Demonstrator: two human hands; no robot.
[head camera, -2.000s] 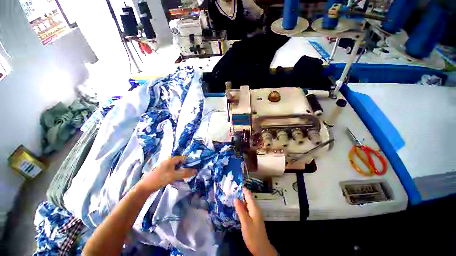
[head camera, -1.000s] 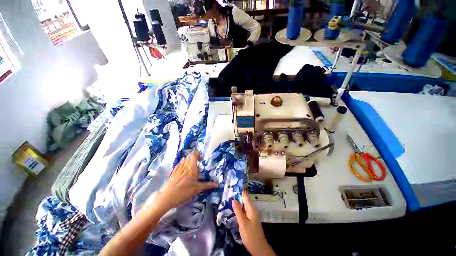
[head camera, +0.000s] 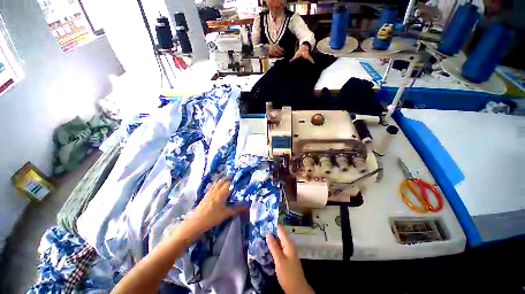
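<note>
The blue-and-white floral fabric (head camera: 262, 201) runs under both hands to the needle area at the left end of the cream-white overlock machine (head camera: 325, 135). My left hand (head camera: 214, 208) lies on the fabric with its fingers spread, left of the machine. My right hand (head camera: 284, 252) is at the fabric's right edge, in front of the needle area, with thumb and finger on the edge. The fabric's far end is hidden at the presser foot. A large heap of the same fabric (head camera: 124, 189) lies to the left.
Scissors (head camera: 421, 194) and a small parts tray (head camera: 418, 229) lie right of the machine. A striped greenish bundle (head camera: 86, 189) is at far left. A person (head camera: 282, 34) sits opposite, with a hand on black fabric (head camera: 288, 80). Blue thread cones (head camera: 339, 28) stand behind.
The floral fabric lies flatter and straighter before the needle area. My left hand has moved from bunched fabric to lie spread on it. The person opposite has come into fuller view.
</note>
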